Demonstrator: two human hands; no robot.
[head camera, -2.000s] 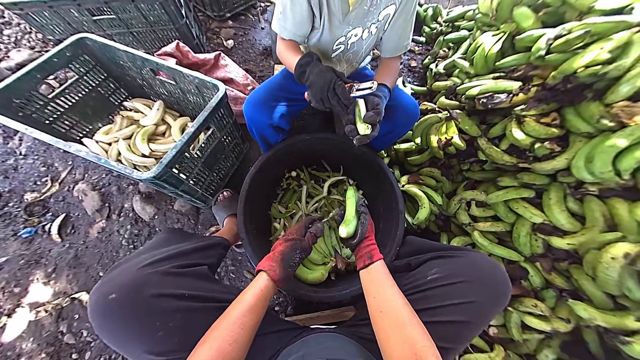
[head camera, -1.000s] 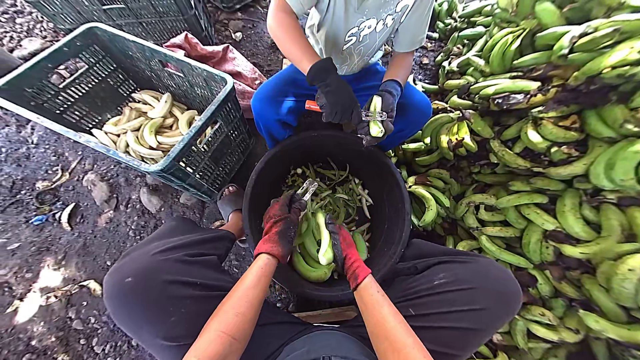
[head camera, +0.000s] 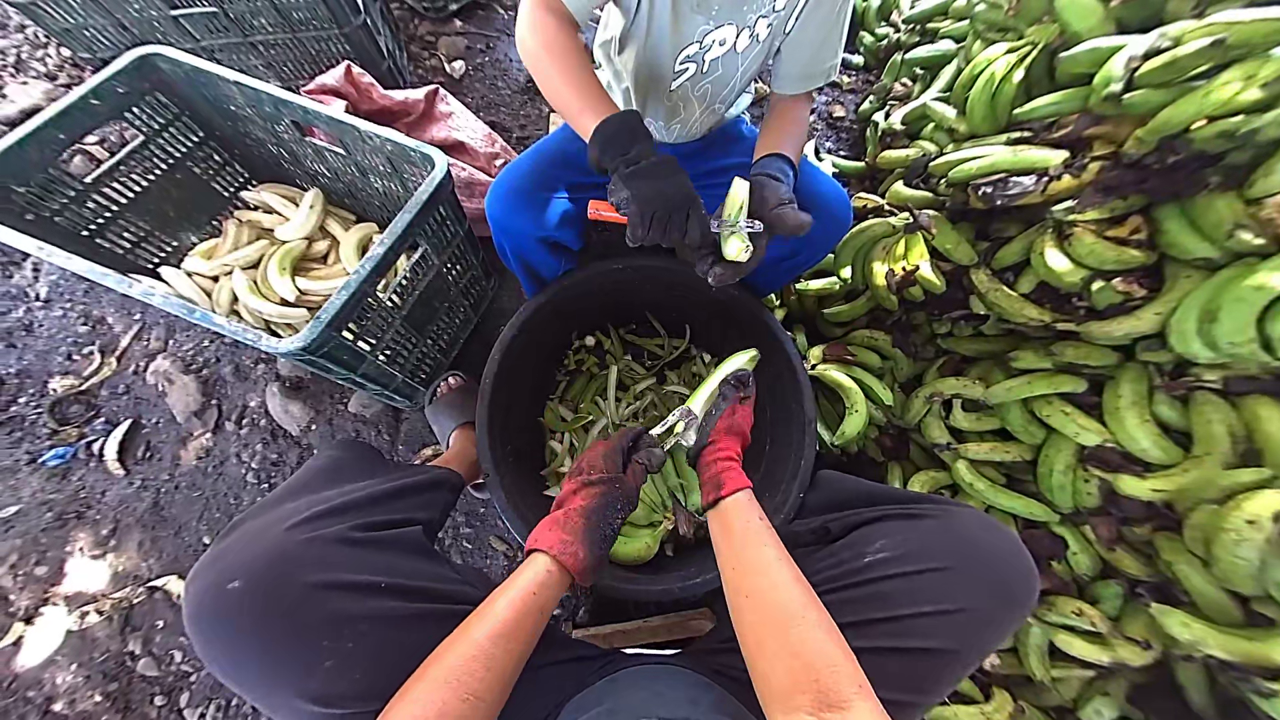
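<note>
Both of my hands wear red gloves with dark, soiled fingers, over a round black tub (head camera: 505, 400). My left hand (head camera: 600, 495) is closed on a peeler (head camera: 677, 425), whose pale head lies against a partly peeled green plantain (head camera: 722, 378). My right hand (head camera: 728, 435) grips that plantain, which tilts up to the right. Below my hands, a bunch of green plantains (head camera: 645, 520) lies in the tub. Strips of peel (head camera: 610, 385) cover the tub's bottom behind it. The peeler's handle is mostly hidden by my left hand.
Across the tub sits a person in black gloves (head camera: 655, 195), holding another partly peeled plantain (head camera: 736, 215). A green plastic crate (head camera: 375, 275) at left holds peeled plantains (head camera: 285, 255), with a red sack (head camera: 420, 125) behind. Green plantains (head camera: 1000, 400) are heaped at right. Wood (head camera: 645, 630) lies near the tub.
The plantain in my right hand has swung from nearly upright to a tilt up and right, its end now nearer the tub's right side. The other person's hands have shifted slightly.
</note>
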